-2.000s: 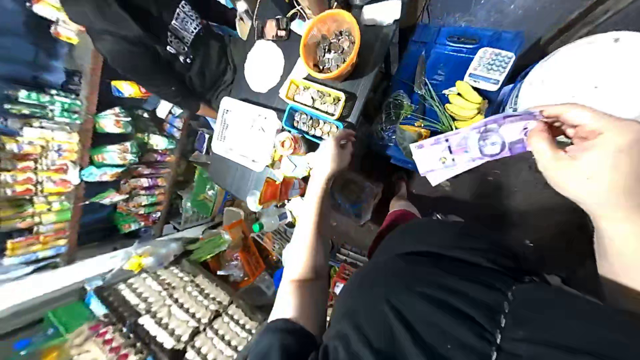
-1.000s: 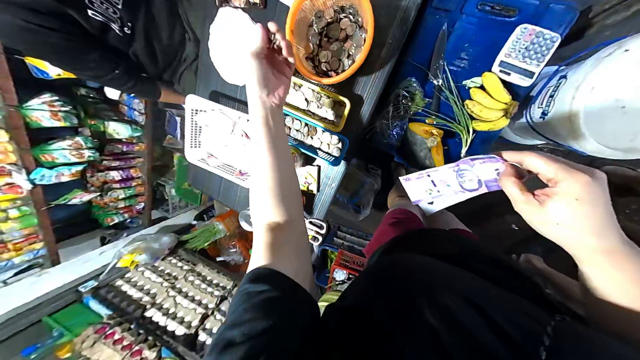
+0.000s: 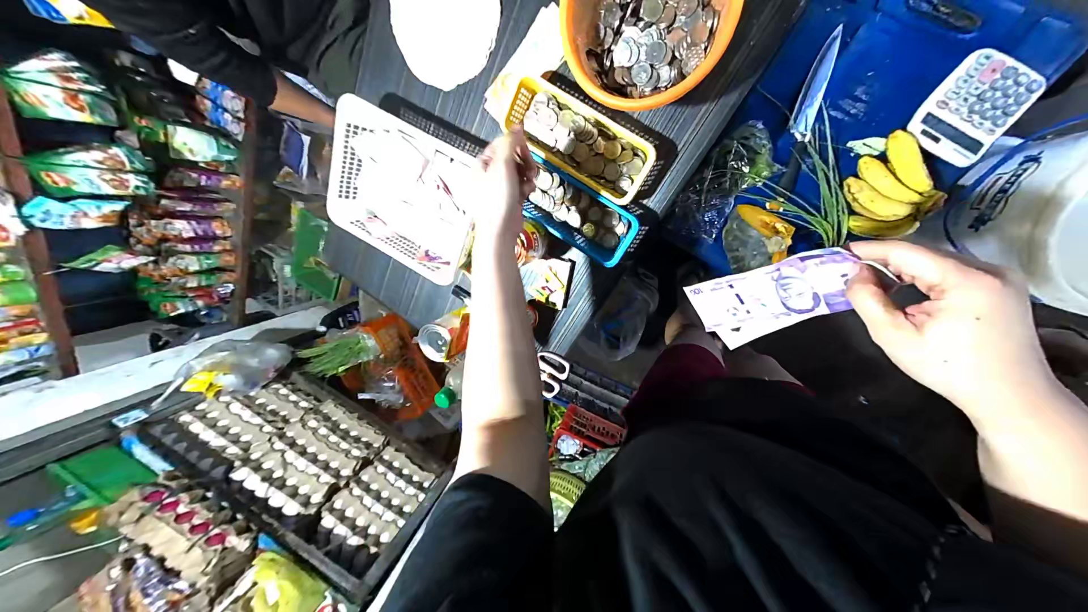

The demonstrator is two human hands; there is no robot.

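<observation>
My right hand (image 3: 943, 319) pinches a purple banknote (image 3: 773, 296) between thumb and fingers, above the dark floor. My left hand (image 3: 507, 183) is stretched over the dark counter, between a white plastic basket (image 3: 347, 204) and two small coin baskets; its fingers are blurred, so whether they hold anything is unclear. The yellow basket (image 3: 633, 187) and the blue basket (image 3: 614, 257) both contain coins. An orange bowl (image 3: 568, 51) of coins stands above them in the view. A round white object (image 3: 446, 38) lies near the view's top edge.
A knife (image 3: 816, 81), a calculator (image 3: 977, 106) and bananas (image 3: 892, 187) are on a blue surface at upper right. Egg trays (image 3: 297, 467) fill the lower left. Another person's forearm (image 3: 302, 102) reaches to the white basket. Scissors (image 3: 552, 374) lie below the counter.
My left hand has moved from the round white object to between the white basket and the coin baskets. The banknote stays in my right hand. The view has moved closer to the counter.
</observation>
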